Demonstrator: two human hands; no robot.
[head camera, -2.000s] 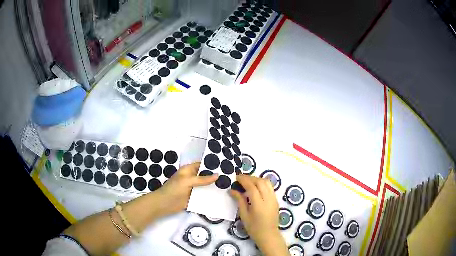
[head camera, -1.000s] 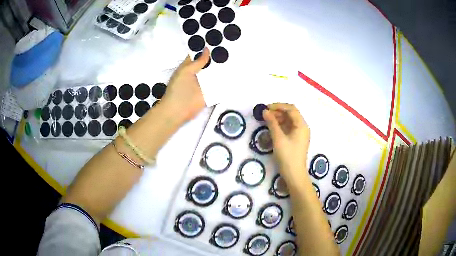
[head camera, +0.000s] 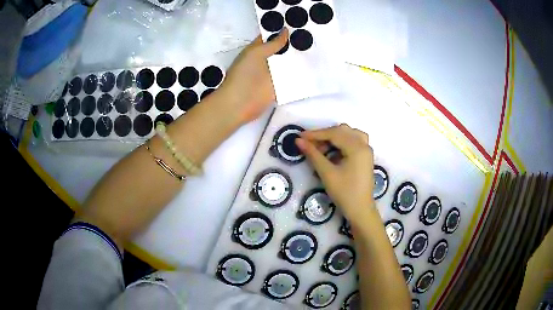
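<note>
My left hand (head camera: pixel 251 79) holds a white liner sheet (head camera: pixel 303 72) with rows of black discs by its edge, thumb on top. My right hand (head camera: pixel 339 163) pinches a black adhesive disc (head camera: pixel 290 144) at its fingertips, over the centre of the round unit (head camera: pixel 278 144) at the tray's far left corner. Whether the disc is pressed down is hard to tell. The foam tray (head camera: pixel 242 200) holds rows of round units with black rims and silver centres, such as the bright one (head camera: pixel 273 188) nearest below. My right hand and forearm hide some units.
Spare disc sheets (head camera: pixel 133 103) under clear plastic lie at left. A blue and white item (head camera: pixel 51 39) sits at the far left. A stack of layered cardboard (head camera: pixel 503 224) stands at right. Red tape (head camera: pixel 442 112) and yellow tape mark the table.
My right hand has peeled a disc off the liner sheet and moved it over the tray, now onto the corner unit. My left hand has moved the sheet away from the tray.
</note>
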